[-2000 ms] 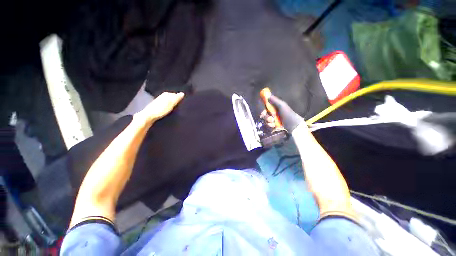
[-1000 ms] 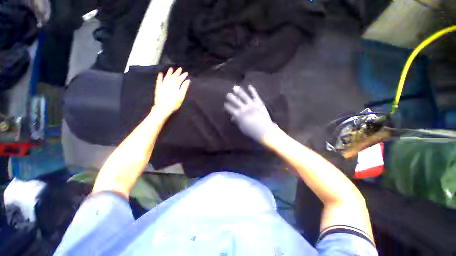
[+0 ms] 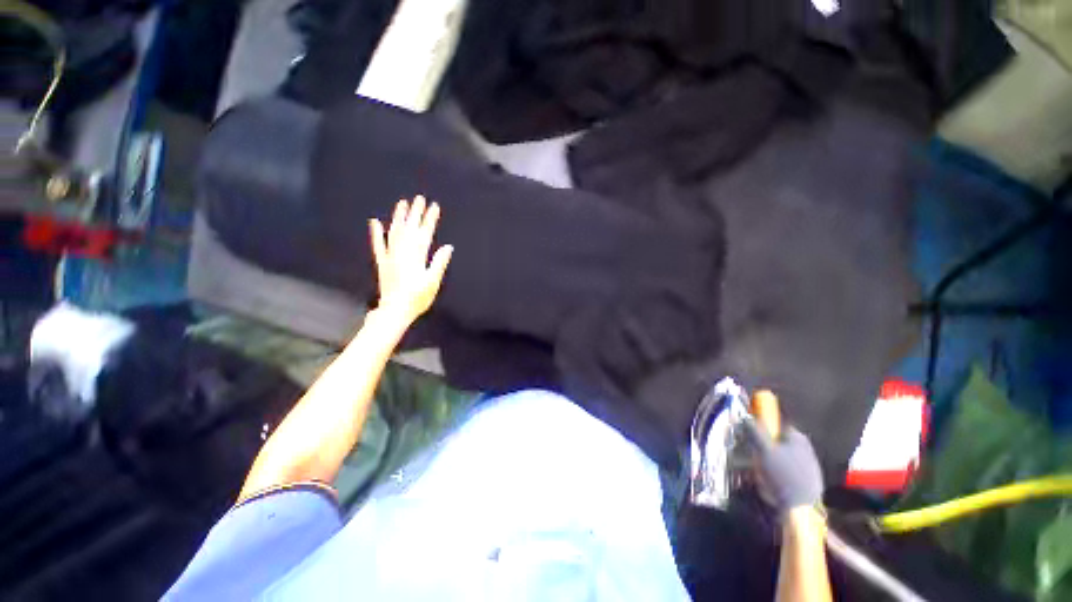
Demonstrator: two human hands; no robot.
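The black garment [image 3: 506, 241] is drawn over the padded dark grey pressing form, whose rounded left end [image 3: 256, 176] shows bare. My left hand [image 3: 409, 265], bare, lies palm down with fingers spread on the garment near that end. My right hand [image 3: 790, 468], in a thin grey glove, is closed round the tan handle of the steam iron [image 3: 717, 445]. The iron's silver body is at the lower right, its tip pointing away from me, by the garment's near right edge.
The red and white iron rest [image 3: 890, 435] is at the table's right edge. A yellow hose [image 3: 987, 503] and a pale hose [image 3: 876, 567] run at lower right. The white bar [image 3: 411, 53] and crumpled black cloth [image 3: 541, 77] are beyond the form. Green sacking [image 3: 982, 441] lies at right.
My right hand has left the garment and taken hold of the iron, now off the rest. My left hand has stayed on the cloth. The garment lies flatter along the form.
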